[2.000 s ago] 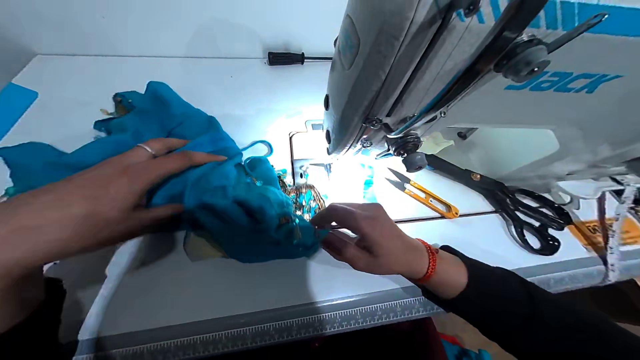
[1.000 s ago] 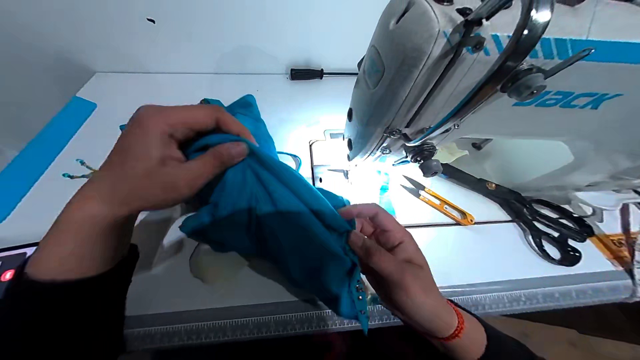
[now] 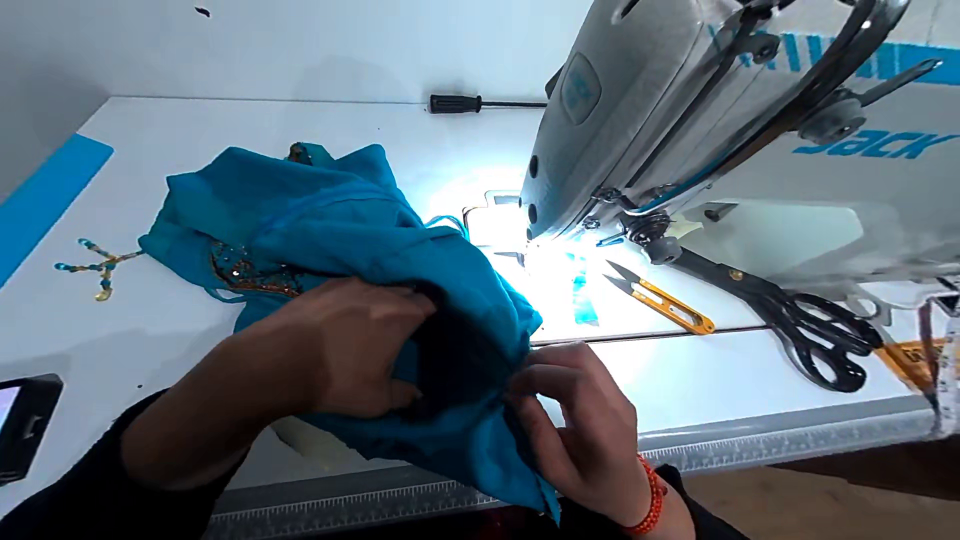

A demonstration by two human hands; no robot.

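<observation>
A teal fabric garment (image 3: 330, 217) lies bunched on the white table left of the sewing machine's lit needle area. Its left part bears beaded embroidery (image 3: 244, 270), and a beaded tassel (image 3: 105, 266) reaches out at the left. My left hand (image 3: 352, 345) grips an edge of a dark opening in the cloth, its fingertips partly hidden inside. My right hand (image 3: 574, 420), with a red beaded bracelet (image 3: 651, 499) on the wrist, pinches the opposite edge of that opening, near the table's front.
A Jack sewing machine (image 3: 645, 97) stands at the right. Yellow thread snips (image 3: 667, 304) and black-handled scissors (image 3: 795, 319) lie beneath its arm. Behind is a black-handled screwdriver (image 3: 455, 104). A phone (image 3: 30, 427) lies at the left, a measuring tape (image 3: 750, 442) along the front edge.
The garment, raised and folded between my hands a second ago, now lies spread wider with a dark opening showing. My left hand has come down toward the front, to the opening.
</observation>
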